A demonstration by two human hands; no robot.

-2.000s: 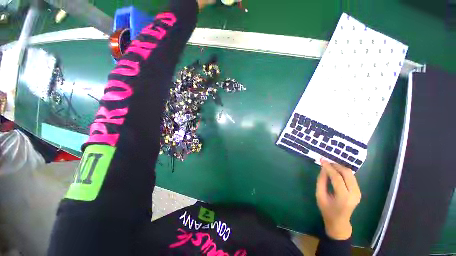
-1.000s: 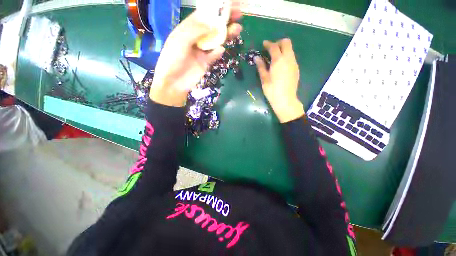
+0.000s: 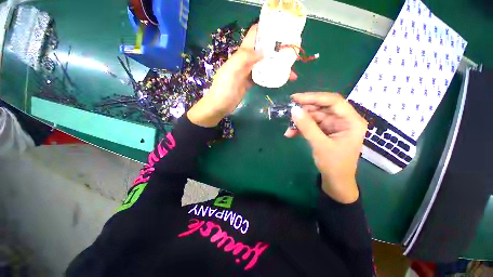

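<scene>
My left hand [image 3: 230,81] holds a cream-white plastic housing [image 3: 273,67], rounded at its near end, with thin red wires sticking out to the right. My right hand [image 3: 335,130] pinches a small dark and silver wired circuit board [image 3: 280,111] between thumb and fingers, below the housing and apart from it. A tangled heap of circuit boards [image 3: 181,86] with dark leads lies on the green bench, partly behind my left hand and forearm. A small yellow piece [image 3: 268,99] shows beside the board in my right hand.
A blue tape dispenser [image 3: 168,35] stands at upper left. A pale green bar [image 3: 92,123] lies along the left edge. At right are a white backing sheet [image 3: 408,70] with black adhesive pads [image 3: 393,142] and a large dark foam sheet [image 3: 459,178]. A shiny clear bag [image 3: 30,35] lies far left.
My right hand has moved from the heap toward me and now holds a circuit board. My left hand has moved right and down with the housing, which shows more clearly. The view has shifted.
</scene>
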